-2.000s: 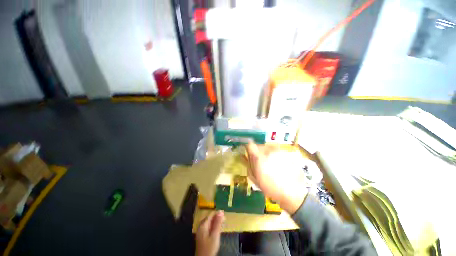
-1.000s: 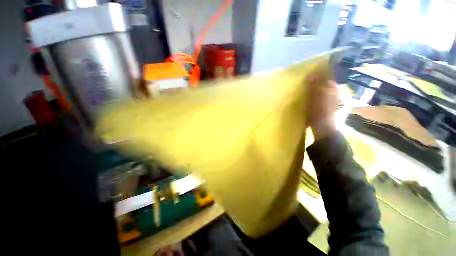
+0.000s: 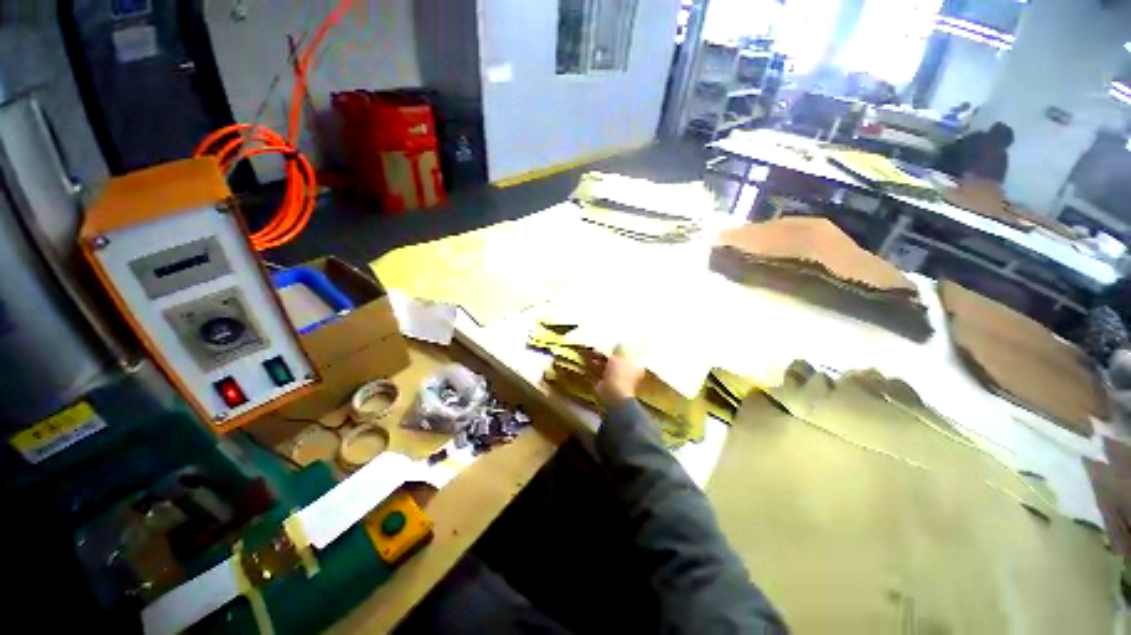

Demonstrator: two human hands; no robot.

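My right hand (image 3: 620, 372) is at the near edge of the white table, at the layered edges of some olive-yellow panels (image 3: 670, 412). Its fingertips are blurred and partly hidden, so I cannot tell whether they grip a layer. A yellow panel (image 3: 465, 267) lies flat at the table's left end. A large stack of olive panels (image 3: 887, 502) lies to the right of my forearm. My left hand is not in view.
The press base (image 3: 341, 577) bears a white paper strip and a yellow button box (image 3: 398, 526). Tape rolls (image 3: 366, 444), a bag of badges (image 3: 453, 399) and a cardboard box (image 3: 354, 354) are on the bench. The control box (image 3: 199, 304) stands left. Brown stacks (image 3: 819, 267) lie farther along.
The view has turned right. The yellow panel my right hand held up a second ago is no longer raised. My right hand is now low at the table's panels; my left hand is out of view.
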